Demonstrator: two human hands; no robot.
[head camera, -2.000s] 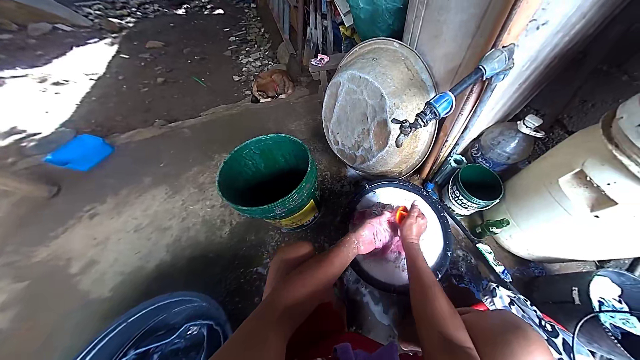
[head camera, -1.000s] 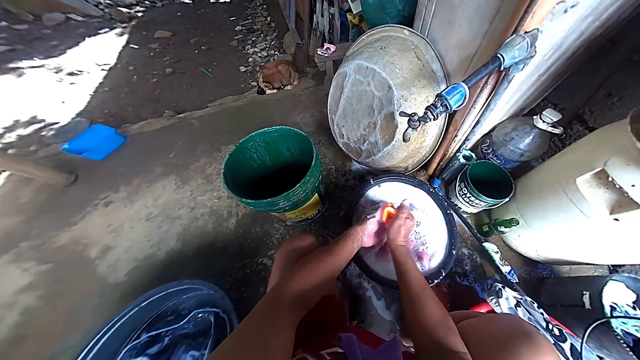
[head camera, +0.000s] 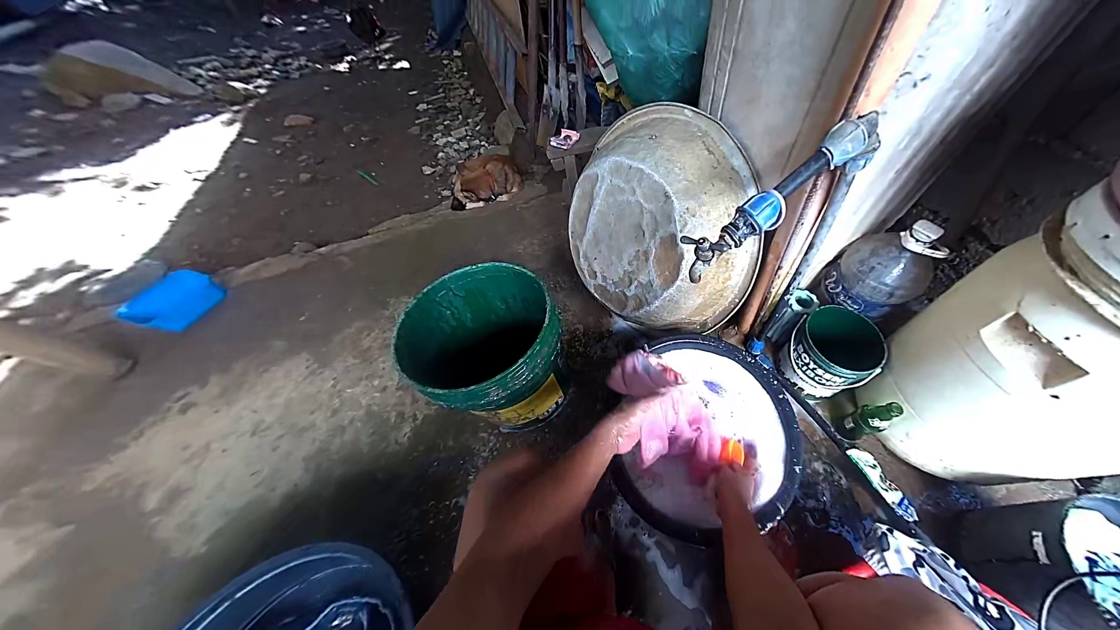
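A round dark-rimmed basin (head camera: 792, 437) of white suds stands between my knees. My left hand (head camera: 634, 420) is over its left side, shut on a wet pink cloth (head camera: 674, 429) that drapes across the hand and hangs into the suds. Close by on the right, my right hand (head camera: 733, 486) is closed around a small orange object (head camera: 732, 451), perhaps a brush or a bar of soap, which it holds against the cloth's edge. Foam hides the bottom of the basin.
A green bucket (head camera: 477, 337) stands left of the basin. Behind are a large upturned metal basin (head camera: 647, 219) and a water tap (head camera: 704, 249). At right are a small bucket (head camera: 838, 350), a green bottle (head camera: 875, 418) and a cream drum (head camera: 1006, 367). A dog (head camera: 486, 179) lies farther off.
My hands were together over the suds a second ago; now they are apart, the left one farther left with the pink cloth lifted and spread over it. The orange object is lower, by my right hand.
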